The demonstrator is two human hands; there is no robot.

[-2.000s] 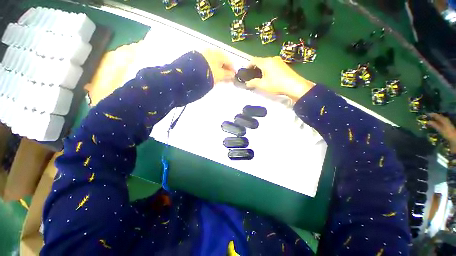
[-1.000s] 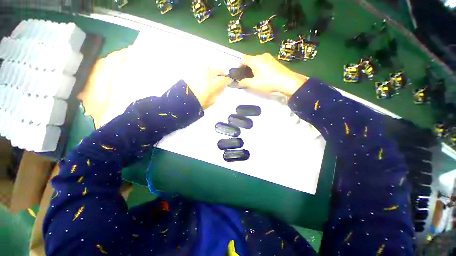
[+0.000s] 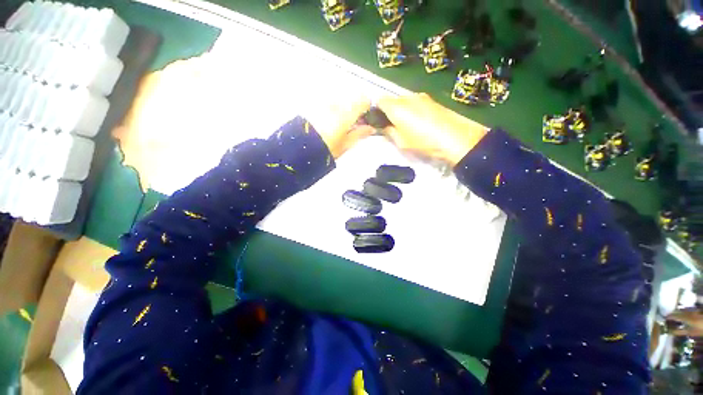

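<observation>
My left hand (image 3: 347, 127) and my right hand (image 3: 424, 127) meet over the far part of the white work sheet (image 3: 439, 243). Between them they hold a dark housing body (image 3: 376, 118), mostly hidden by the fingers. Several black capsule-shaped housing pieces (image 3: 373, 244) lie in a slightly curved row on the sheet, nearer to me than the hands. My left hand looks pale and overexposed, so its fingers are hard to tell apart.
Wired circuit-board assemblies (image 3: 435, 52) stand on the green belt (image 3: 532, 77) beyond a pale edge rail. White trays (image 3: 54, 116) are stacked at left. A tan paper piece (image 3: 146, 127) borders the sheet. Cardboard boxes (image 3: 38, 339) are below left. A blue cord (image 3: 240, 270) hangs at the near edge.
The hands have closed further around the dark housing body, which shows less now. The view has shifted slightly. The other person's hand seen at far right earlier is out of view.
</observation>
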